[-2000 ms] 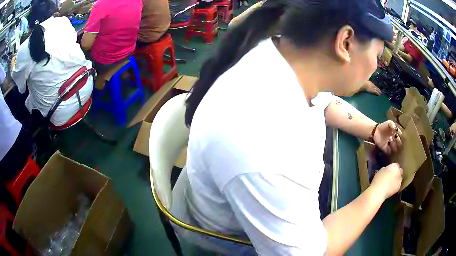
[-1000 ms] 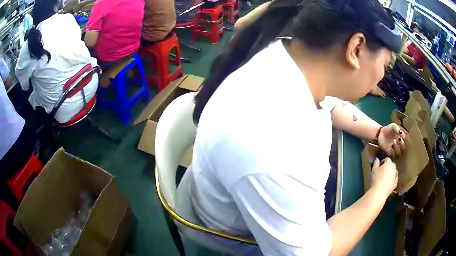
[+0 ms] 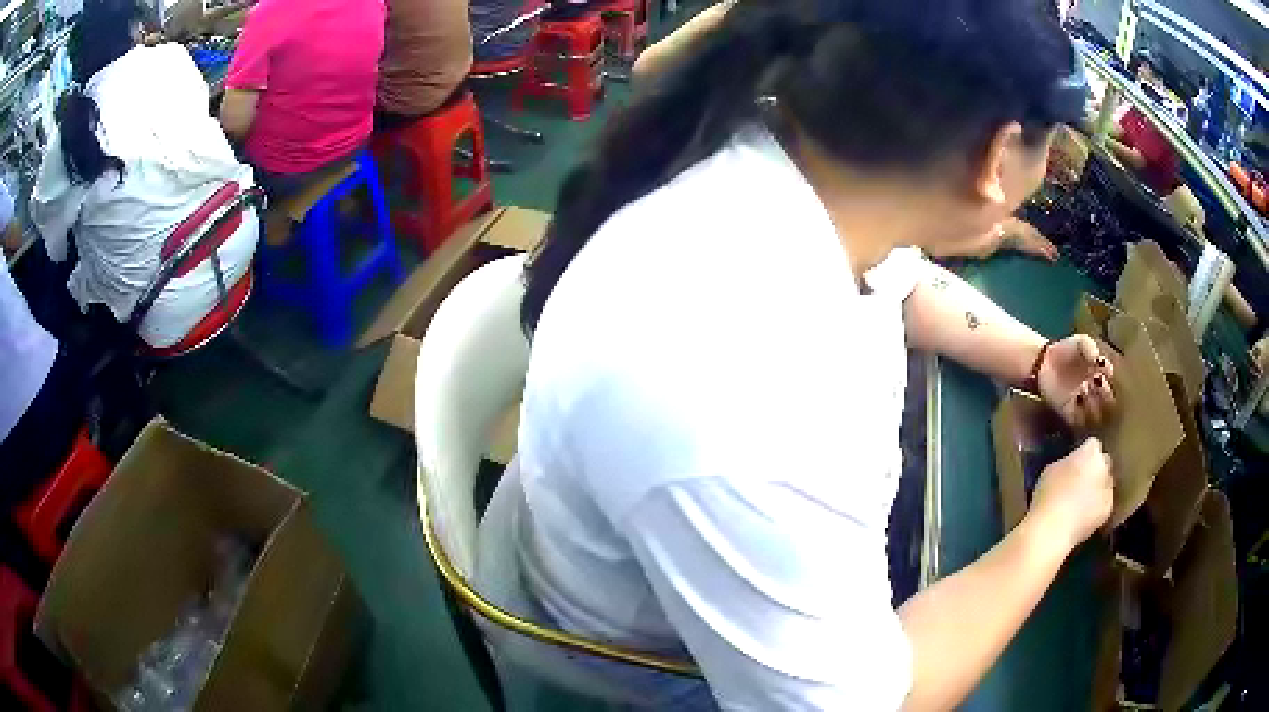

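Neither of my hands is in view. Nearest in front of me sits a person in a white shirt [image 3: 710, 417]. Both that person's hands are over an open brown carton [image 3: 1012, 466] on the green table [image 3: 974, 518] at the right. The carton's lid [image 3: 1144, 403] stands up. The fingers hide most of the inside, and what they hold cannot be told. Another open brown carton [image 3: 1208, 591] with dark contents stands nearer at the lower right.
A large open carton [image 3: 105, 556] with clear plastic bags [image 3: 188, 647] stands on the floor at lower left. Another open carton [image 3: 404, 376] is behind the white chair [image 3: 452, 390]. Blue [image 3: 341, 251] and red stools [image 3: 445, 181] and seated people are farther back. Black cables [image 3: 1099, 230] lie at the table's far side.
The view has shifted slightly. The seated person's head has turned farther away and down. Their hands stay at the same carton, with the nearer one slightly moved.
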